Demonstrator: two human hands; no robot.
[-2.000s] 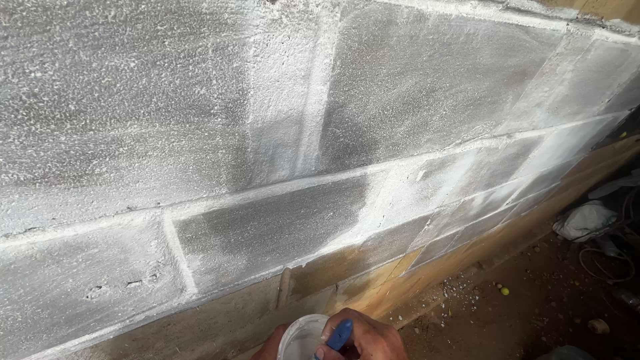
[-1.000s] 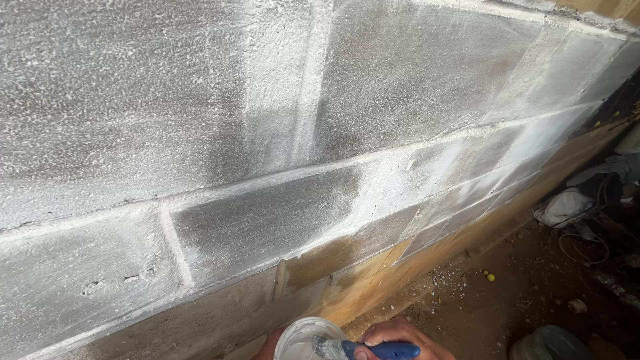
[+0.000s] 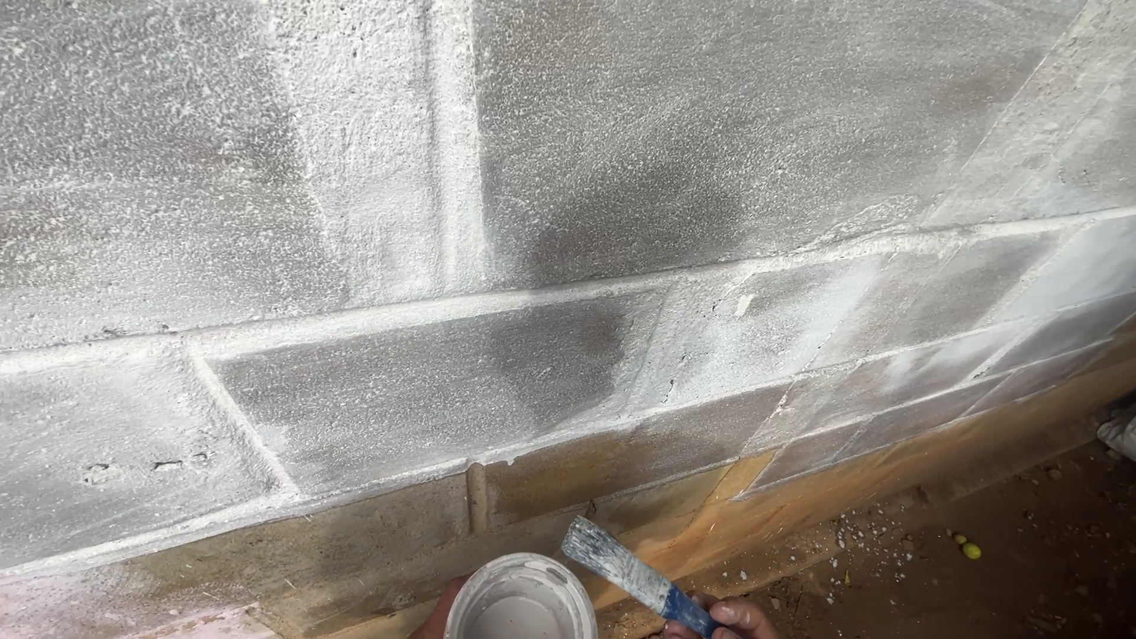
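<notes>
A block wall (image 3: pixel 426 390) fills most of the view, its upper courses coated white and grey, its lowest part bare brown and orange. At the bottom centre my left hand (image 3: pixel 437 616) holds a round tub (image 3: pixel 521 595) with whitish paint inside; only a small part of that hand shows. Just right of the tub, my right hand (image 3: pixel 728 619) grips the blue handle of a paintbrush (image 3: pixel 621 561). The brush's paint-smeared bristles point up and left, outside the tub and in front of the wall's unpainted lower part.
Brown dirt ground (image 3: pixel 896 577) lies at the lower right along the wall's foot, with white specks scattered over it. A small yellow-green round thing (image 3: pixel 971 551) rests there. A whitish object (image 3: pixel 1120 435) shows at the right edge.
The brush, with its bristles in the tub one second ago, is now out and angled up beside it. The view has shifted toward the wall.
</notes>
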